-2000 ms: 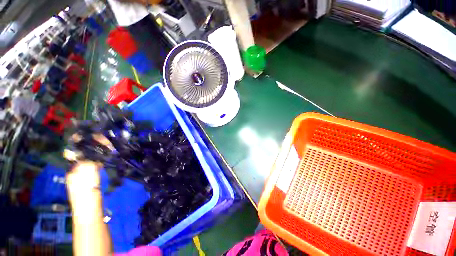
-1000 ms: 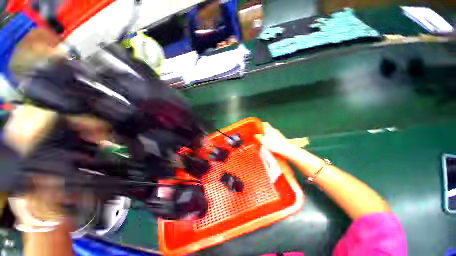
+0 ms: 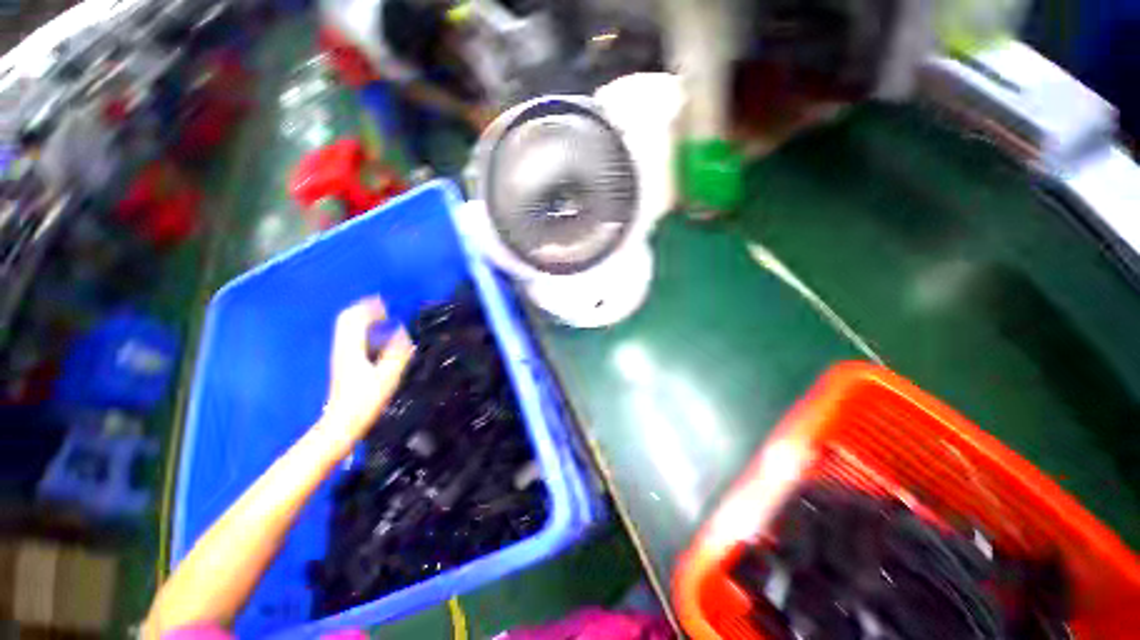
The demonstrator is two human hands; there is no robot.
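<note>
My left hand [image 3: 368, 365] is bare and reaches into the large blue bin [image 3: 294, 294]; the image is blurred, and I see no unit clearly in its fingers. Black corded units [image 3: 438, 463] are heaped along the right side of the bin, and blue floor shows on its left. The orange-red perforated basket [image 3: 831, 413] stands at the lower right on the green bench, with a pile of black units [image 3: 875, 569] inside. My right hand is out of the picture.
A white round fan [image 3: 560, 188] stands at the bench end beside the bin. A post with a green base [image 3: 710, 178] is behind it. White papers [image 3: 1113, 206] lie on the far ledge at right. Red stools [image 3: 338, 181] and a blurred factory floor are at left.
The view has swung from the basket back to the blue bin. The basket, empty and then holding a few units, now holds a pile. My left hand no longer carries the large bunch of black units.
</note>
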